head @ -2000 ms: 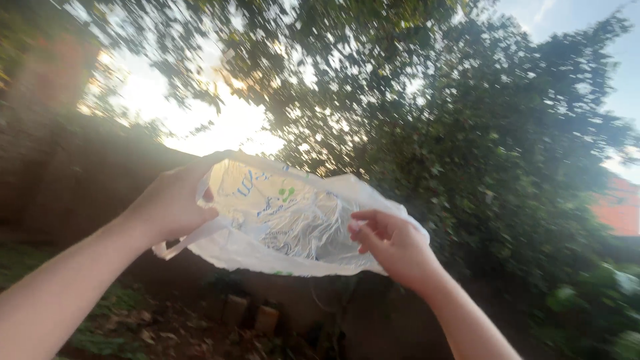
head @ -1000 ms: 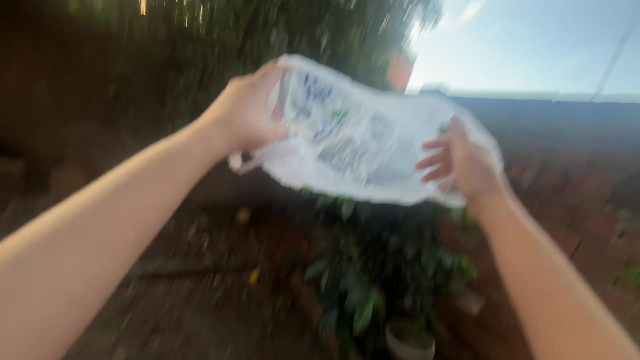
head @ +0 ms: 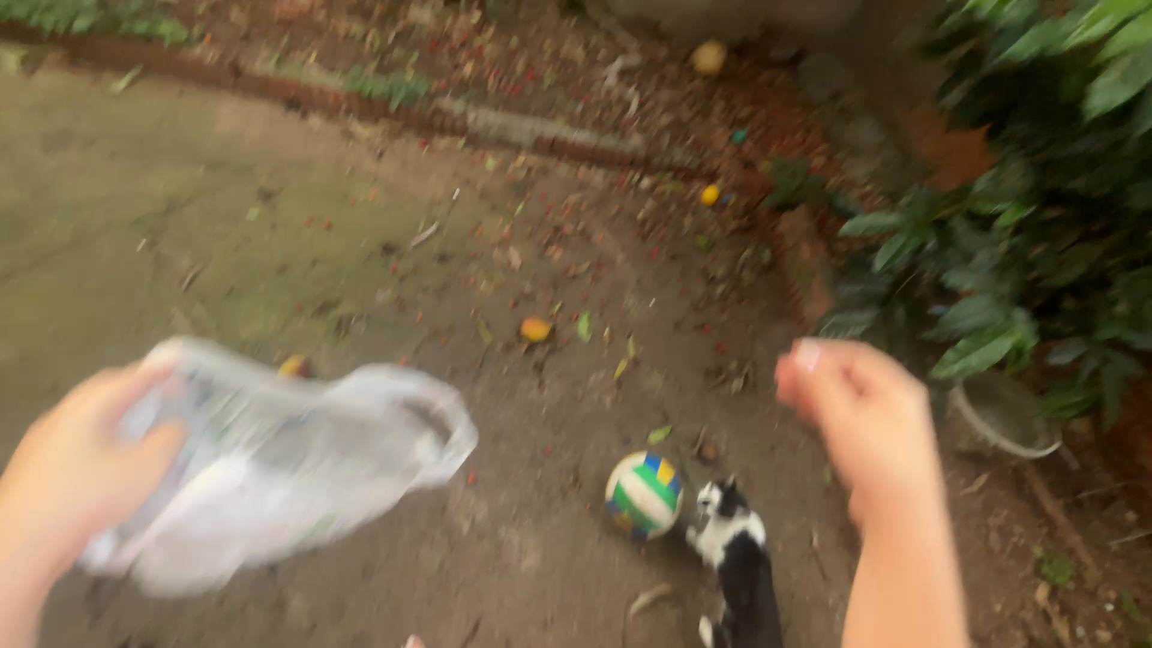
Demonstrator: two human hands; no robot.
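A thin white plastic bag (head: 297, 459) hangs at the lower left, one handle loop spread toward the middle. My left hand (head: 99, 450) grips its left edge between thumb and fingers. On the right, my right hand (head: 855, 405) is raised apart from the bag, fingers curled together, with no object visible in it; blur hides the fingertips. Below and between the hands, a green, white, blue and yellow ball (head: 644, 495) rests on the ground beside a black and white cat (head: 740, 567).
Orange-yellow fruit (head: 535, 329) and a yellow one (head: 710, 194) lie among fallen leaves. A low brick edging (head: 540, 139) crosses the back. Leafy plants (head: 990, 297) and a pale-rimmed pot (head: 1008, 427) stand at the right.
My right hand has let go of the bag and moved apart from it; earlier both hands spread it. The bag now hangs from my left hand. The view has tilted down to the ground.
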